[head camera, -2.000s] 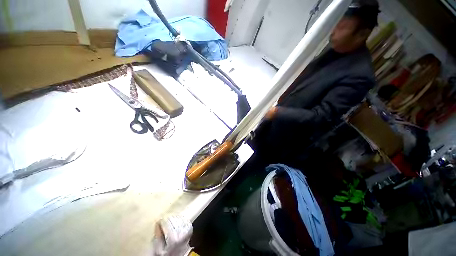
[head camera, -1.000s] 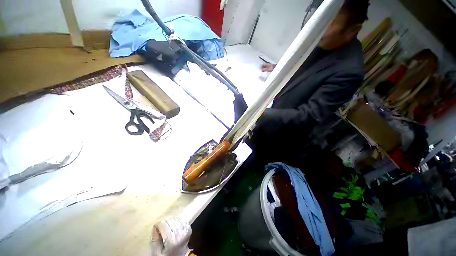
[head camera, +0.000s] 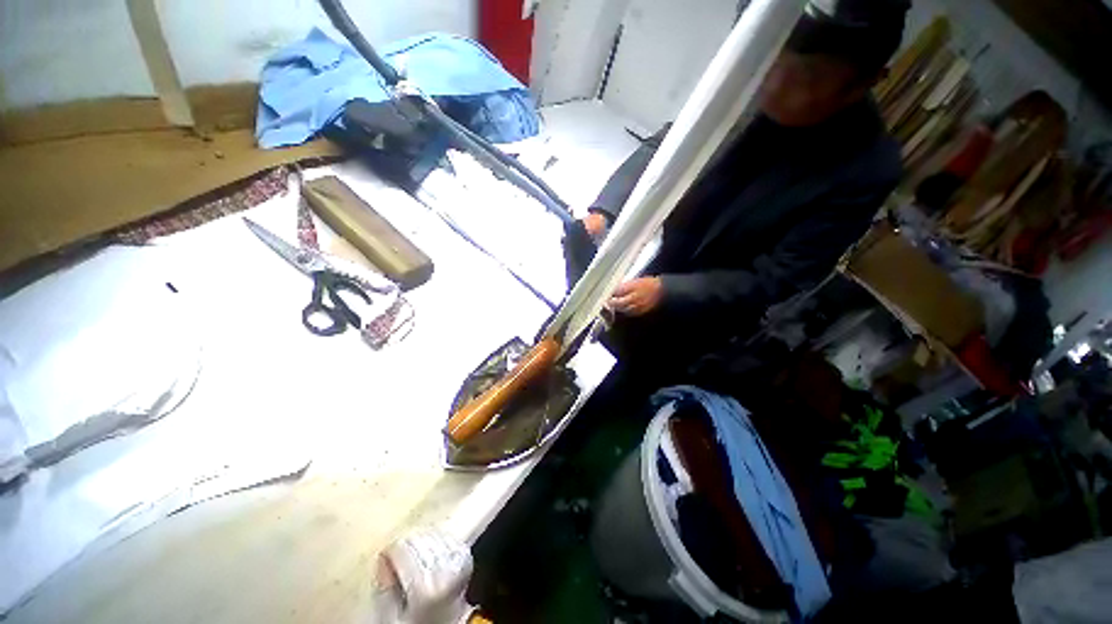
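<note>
My right hand (head camera: 427, 573), in a white glove, is at the bottom edge, low and partly cut off, by the table edge. Its fingers look curled, but the frame does not show whether it holds anything. My left hand is out of view. The steam iron (head camera: 506, 402), with an orange-brown wooden handle, stands at the table edge, up and right of my right hand and apart from it. Long curved white fabric strips (head camera: 207, 482) lie flat at the left. Stacked white cut pieces (head camera: 98, 341) lie behind them.
Black-handled shears (head camera: 320, 278), a brown block (head camera: 366, 232) and a patterned strip (head camera: 388, 322) lie mid-table. A light blue cloth (head camera: 317, 85) is at the back. A pale bar (head camera: 689, 146) slants up from the iron. A waste bin (head camera: 659, 512) and another person (head camera: 768, 232) are right.
The other person has leaned lower, and both their hands now show near the pale bar. The view has shifted slightly. My right hand and the iron have stayed in place.
</note>
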